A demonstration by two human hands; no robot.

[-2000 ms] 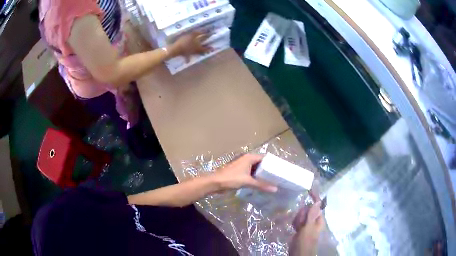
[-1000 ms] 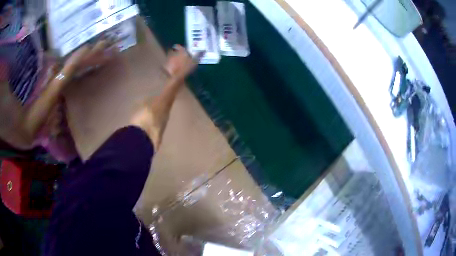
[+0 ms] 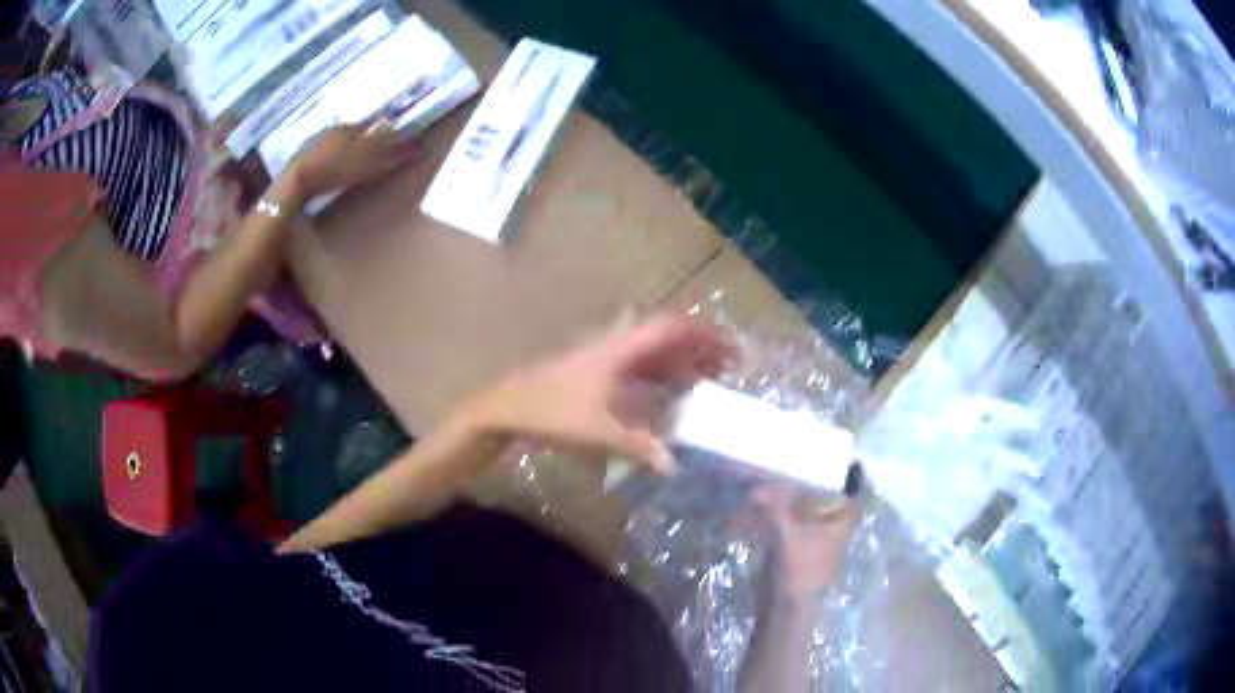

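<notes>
A white product box point(image 3: 765, 436) is tilted above a crinkled heap of clear plastic film point(image 3: 704, 562). My left hand point(image 3: 596, 393) is at the box's left end, fingers apart and blurred, with no firm grip visible. My right hand point(image 3: 809, 535) is under the box's right end, its fingers against the lower edge. A small dark tip point(image 3: 853, 477), possibly of a cutter, shows at that end; its handle is hidden.
Brown cardboard point(image 3: 447, 318) lies beside a green surface point(image 3: 840, 149). A printed white box point(image 3: 511, 136) lies on its far part. A co-worker's hand point(image 3: 345, 160) rests on white boxes at upper left. Overlapping boxes point(image 3: 1084, 393) are at right, a red stool point(image 3: 142, 460) at left.
One second ago an arm reached to two boxes on the green surface. Now one printed box lies on the cardboard, and my hands are both around a box over the film.
</notes>
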